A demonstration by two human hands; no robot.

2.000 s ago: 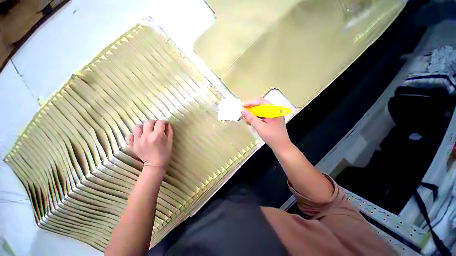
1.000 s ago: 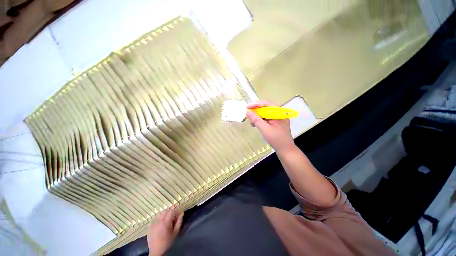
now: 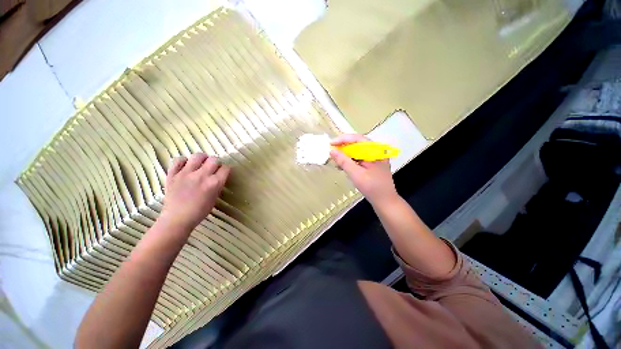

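Observation:
The fanned khaki panels [image 3: 272, 170] lie overlapping in narrow ridges across the white-covered table, with pale marks along both edges. My left hand [image 3: 194, 184] rests on the middle of the ridges with fingers curled down; whether it grips a panel edge is hard to tell. My right hand [image 3: 368, 176] holds the glue brush by its yellow handle [image 3: 371, 150]. The brush's white, glue-coated bristles point left, over the right part of the fan. Whether they touch it is unclear.
Notched khaki panels [image 3: 408, 61] lie at the upper right, beyond a white strip [image 3: 314, 85]. Brown pieces [image 3: 27, 24] are at the far left corner. The table's dark front edge [image 3: 470, 129] runs diagonally near me. Dark items and perforated metal [image 3: 524, 296] are at the right.
My left hand has moved from the fan's near edge back up onto the middle of the ridges. The view has shifted slightly. My right hand still holds the brush.

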